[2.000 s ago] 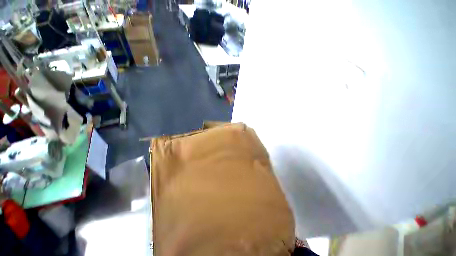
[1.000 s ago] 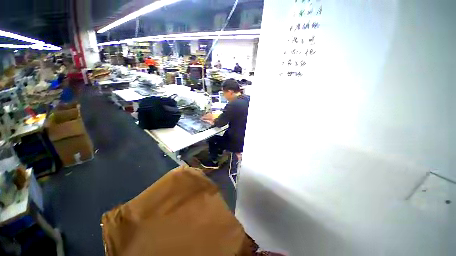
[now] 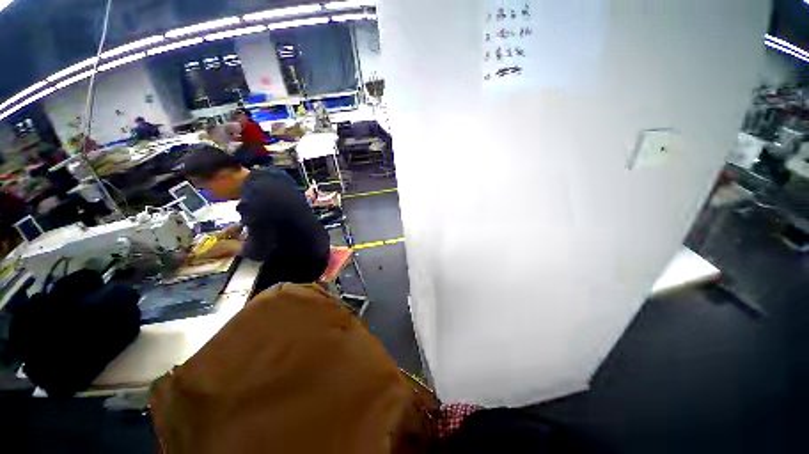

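A stack of brown bag panels (image 3: 284,377) fills the bottom centre of the view, cut off by the lower edge. Its upper corner is rounded and points forward. A bit of red-and-white checked sleeve (image 3: 454,417) with a dark part beside it shows at the stack's right edge. Neither my left hand nor my right hand can be seen; the stack and the picture's edge hide how it is held.
A white pillar (image 3: 523,230) with handwriting stands close at the right. A seated person (image 3: 279,217) works at a sewing machine (image 3: 106,248) at the left. Black fabric pieces (image 3: 75,328) lie on the near white table (image 3: 164,350). Yellow lines (image 3: 381,242) mark the floor.
The view has swung right and come nearer the seated person's table. The pillar's far side now shows. The brown stack has stayed in front of me, shifting slightly left in view.
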